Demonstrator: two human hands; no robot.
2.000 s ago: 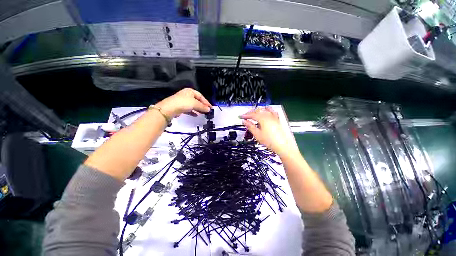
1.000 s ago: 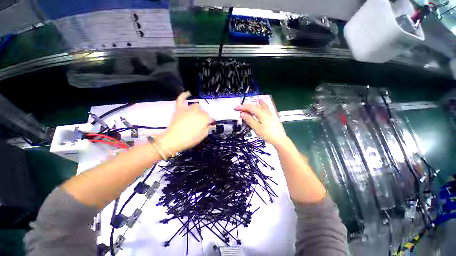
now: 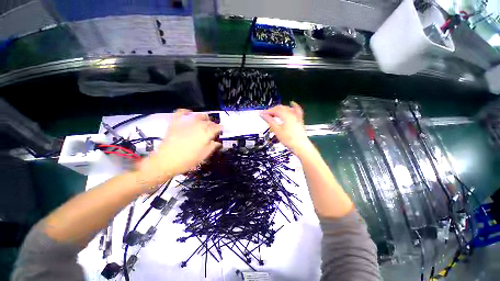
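Note:
The black wiring harness (image 3: 249,138) crosses the top of the white board, with small dark blocks on it, and a dark branch curves down the board's left side. A large heap of black cable ties (image 3: 236,192) lies just below it. My left hand (image 3: 189,140) is over the harness left of centre, slightly blurred, with a small black block (image 3: 214,117) by its fingertips; its grip is hidden. My right hand (image 3: 285,125) is above the harness at the right, thumb and forefinger close together; I cannot tell whether they hold anything.
A white fixture block (image 3: 82,154) with red wires (image 3: 118,150) is at the board's left. A blue tray of small parts (image 3: 248,90) stands behind the board, another blue tray (image 3: 273,39) farther back. Bagged harnesses (image 3: 405,175) lie at right. A white bin (image 3: 403,41) is above them.
Since the first frame, my left hand has moved from the upright black block down and left over the harness. My right hand stays near the harness's right part. The camera view has shifted.

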